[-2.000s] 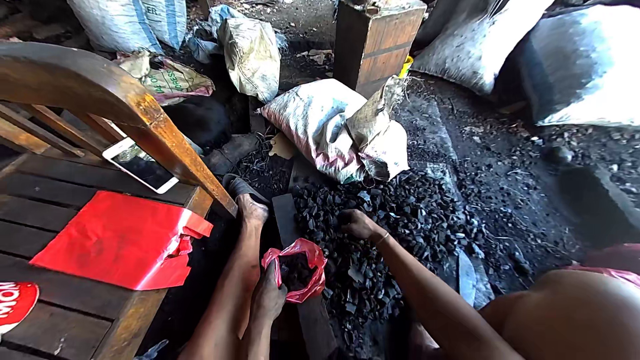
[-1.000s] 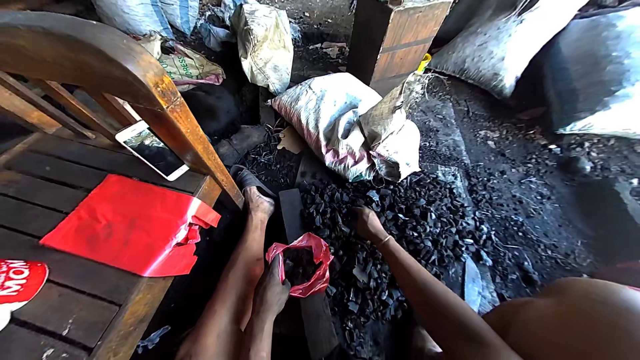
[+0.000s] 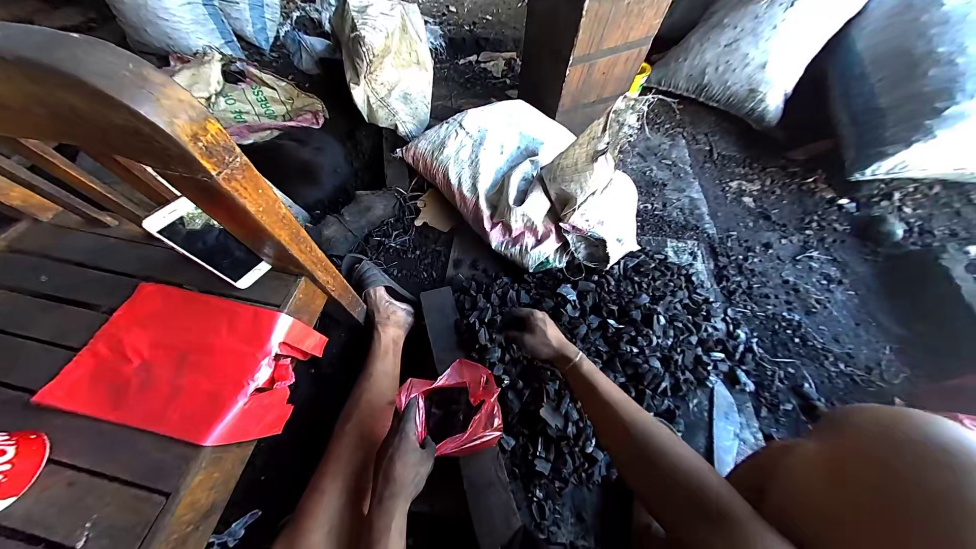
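Observation:
My left hand (image 3: 408,457) grips the rim of a small red plastic bag (image 3: 482,427), whose mouth gapes upward; its inside looks dark. To the right lies a spread heap of black charcoal pieces (image 3: 625,335). My right hand (image 3: 534,335) is down at the heap's left part, its blackened fingers bent against the charcoal; whether they hold a piece cannot be made out. Behind the heap a white woven sack (image 3: 496,168) lies on its side, its mouth towards the charcoal. A flat stack of red plastic bags (image 3: 175,358) rests on the wooden bench at left.
A slatted wooden bench (image 3: 69,412) with a curved armrest fills the left, bearing a white smartphone (image 3: 206,242). A wooden post (image 3: 602,53) stands behind the sack. Full sacks (image 3: 755,53) lie back right. A narrow board (image 3: 476,488) runs beside the charcoal, and a knife-like blade (image 3: 724,427) lies at its right.
My right hand stays low at the charcoal, with only small shifts. The red bag's mouth has changed shape slightly in my left hand.

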